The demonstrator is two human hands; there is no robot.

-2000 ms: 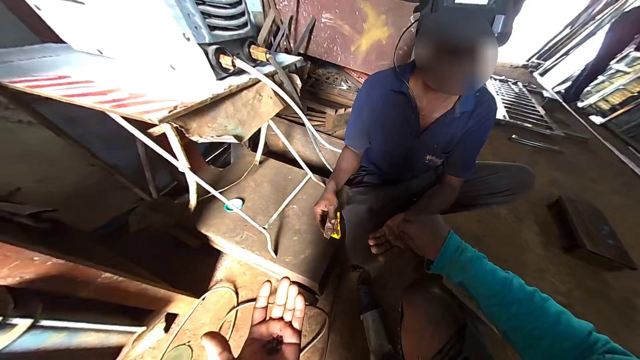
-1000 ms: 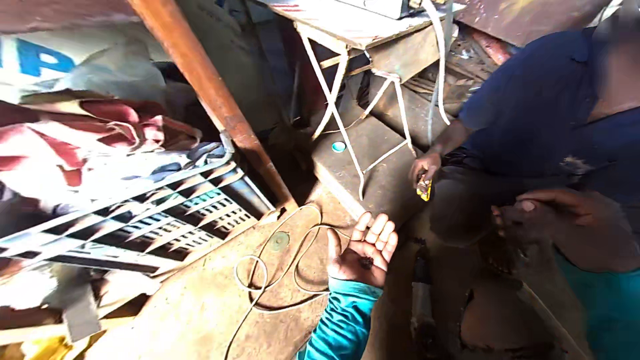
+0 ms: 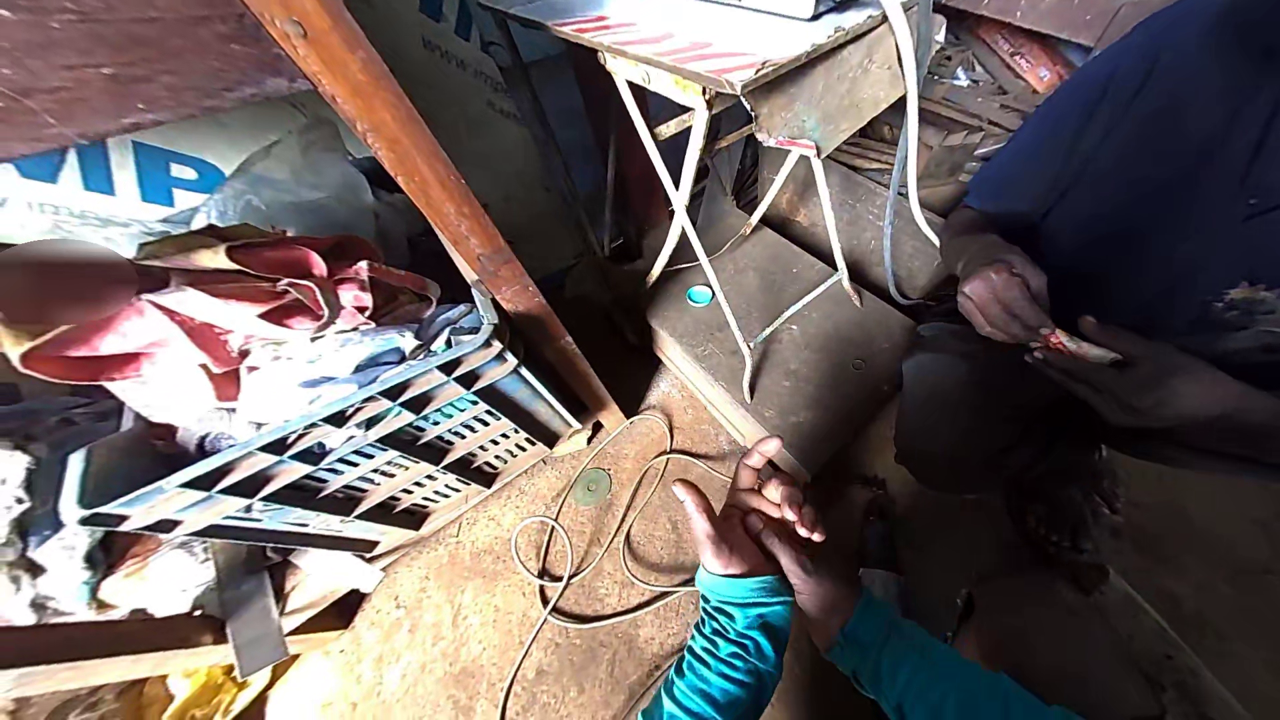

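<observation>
Near the lower middle, my left hand (image 3: 740, 520) is raised with its palm up and fingers partly curled. My right hand (image 3: 815, 575) touches it at the palm from the right. Whether anything small lies between my hands cannot be made out. Beyond them, a dark flat board (image 3: 790, 370) lies on the floor under the legs of a small metal stand (image 3: 690, 230). At the right, a co-worker's hands (image 3: 1010, 305) hold a small red and whitish item (image 3: 1075, 347).
A plastic crate (image 3: 330, 450) heaped with red cloth (image 3: 300, 290) stands left, beside a slanting rusty metal post (image 3: 450, 210). A cable (image 3: 560, 530) loops over the floor near a round green disc (image 3: 592, 487). Scrap pieces (image 3: 930, 130) lie behind the stand.
My right hand has come over to my left hand. The co-worker's two hands are now close together; earlier one held a yellow item apart from the other. The view has swung left.
</observation>
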